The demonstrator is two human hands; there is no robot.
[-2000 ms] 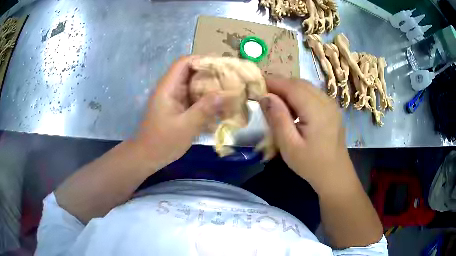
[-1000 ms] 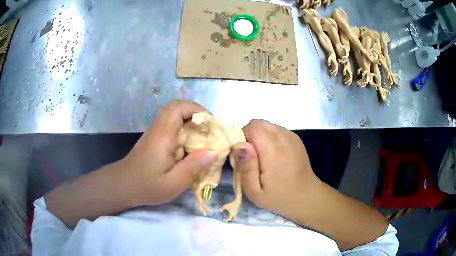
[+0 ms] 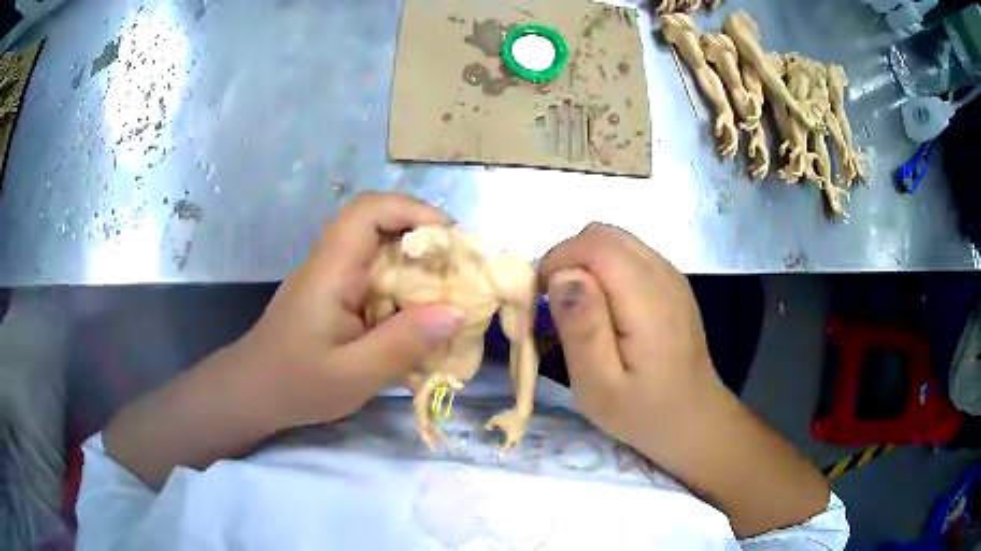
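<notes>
A tan figure torso (image 3: 457, 296) is held over my lap, neck stub up, with an arm hanging on each side. A small yellow detail shows by the hand at its left. My left hand (image 3: 360, 312) is closed around the torso's left side, thumb across the chest. My right hand (image 3: 608, 323) is curled beside the shoulder at the right, its fingertips at or very near it; whether it touches or holds anything is hidden. The green cap (image 3: 535, 75) with white inside sits on the stained cardboard mat (image 3: 473, 140).
Loose tan figure arms (image 3: 801, 108) lie on the steel bench (image 3: 258, 140) at the right, by a blue-handled tool (image 3: 914, 167) and a white bottle (image 3: 925, 118). A red stool (image 3: 887, 382) stands below at the right.
The torso has come down from over the bench's edge to above my lap. Since a second ago, my right hand has shifted slightly right, uncovering the shoulder and arm there.
</notes>
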